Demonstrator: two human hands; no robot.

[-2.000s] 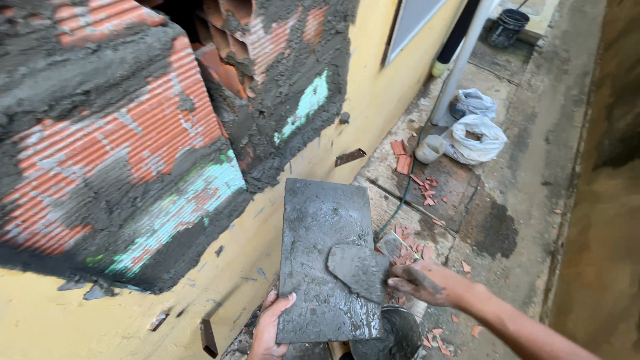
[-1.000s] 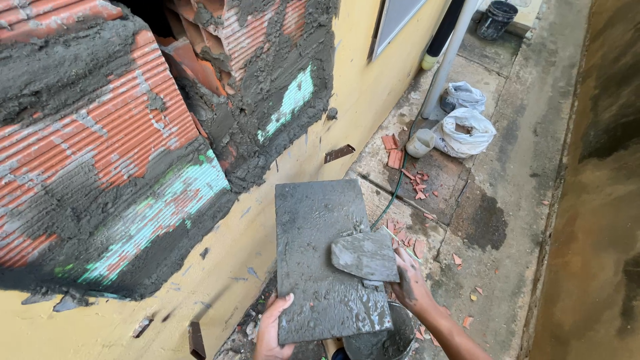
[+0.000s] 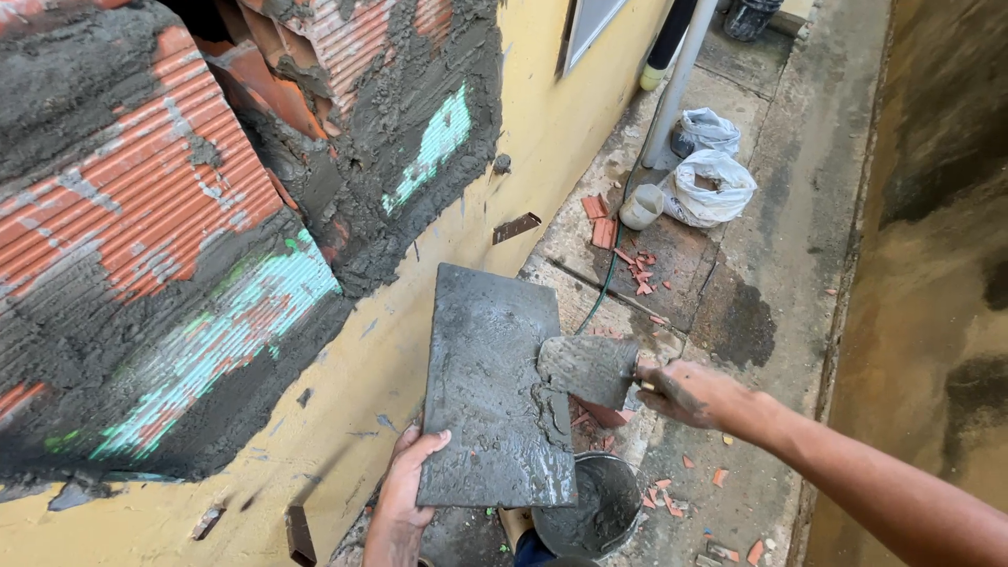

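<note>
My left hand (image 3: pixel 409 476) grips the lower left edge of a rectangular mortar board (image 3: pixel 492 378), which is smeared with wet grey mortar. The handle of a masonry trowel (image 3: pixel 591 368) is in my right hand (image 3: pixel 689 394); its mortar-coated blade overlaps the board's right edge. A ridge of mortar (image 3: pixel 554 413) lies just below the blade on the board. Beneath the board's lower right corner stands a bucket (image 3: pixel 622 504) with mortar inside, partly hidden. Left of the board, the wall's exposed hollow clay bricks (image 3: pixel 197 181) are partly coated with grey mortar, with turquoise paint patches.
Along the yellow wall (image 3: pixel 543 118) run a grey pipe (image 3: pixel 679 87) and a green hose (image 3: pixel 610 276). White sacks (image 3: pixel 713 193), a plastic container (image 3: pixel 642 206) and broken brick pieces (image 3: pixel 605 232) lie on the concrete path. A black bucket (image 3: pixel 748 20) stands farther off. Brown stubs (image 3: pixel 516 228) project from the wall.
The trowel blade was over the middle of the board's right half and now reaches past its right edge. My right hand has moved away from the board compared with one second ago.
</note>
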